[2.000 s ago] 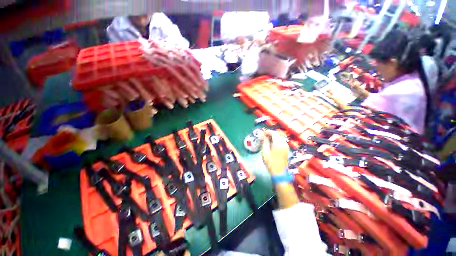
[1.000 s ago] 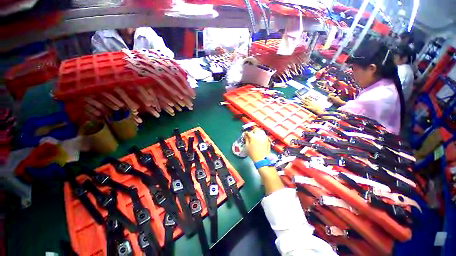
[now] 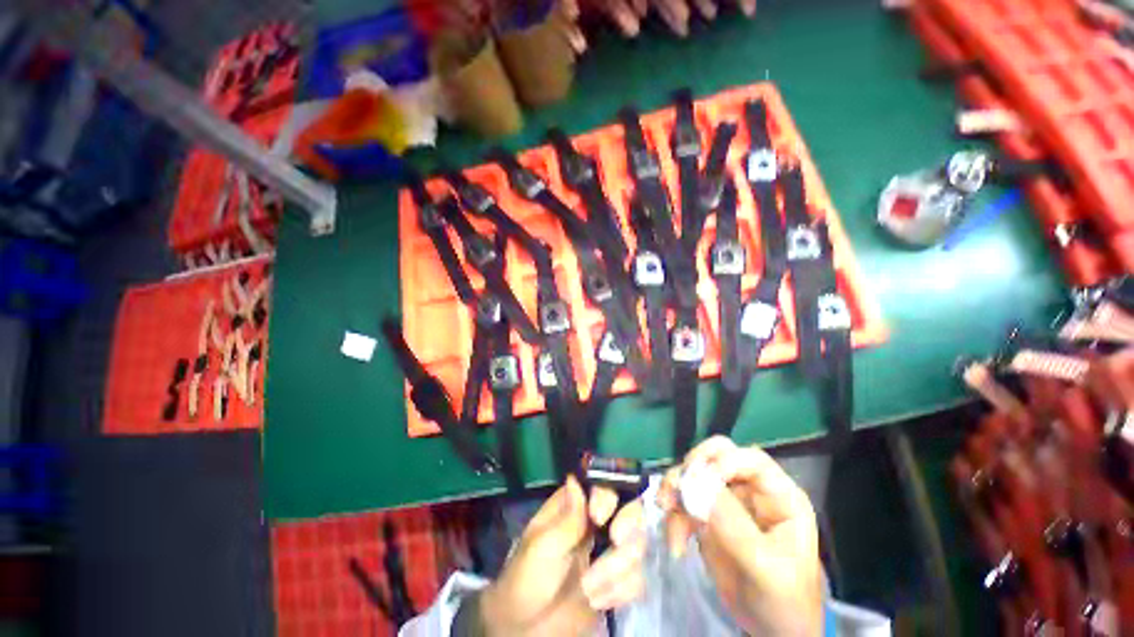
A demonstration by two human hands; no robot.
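Observation:
My left hand (image 3: 547, 560) holds a black smartwatch (image 3: 612, 469) in front of the tray's near edge, with the case seen edge-on. My right hand (image 3: 759, 541) pinches a small white cloth (image 3: 704, 490) just right of the watch. Whether the cloth touches the watch cannot be told. Behind the hands, an orange-red tray (image 3: 438, 392) bears rows of black-strap watches with sensor sides showing; straps hang over its edges. One watch (image 3: 433, 401) lies tilted at the tray's left corner.
A solvent bottle (image 3: 915, 209) and a blue stick (image 3: 985, 222) stand and lie at right, near another tray (image 3: 1045, 125). Stacked strap trays fill the lower right. Brown cups (image 3: 479, 90), a blue bin (image 3: 361, 152) and a white square (image 3: 358, 345) are at left. A metal bar (image 3: 224, 131) crosses upper left.
My right hand has moved from the bottle to the near side of the tray and now holds the cloth. My left hand has come into view with a watch. The view has tilted down.

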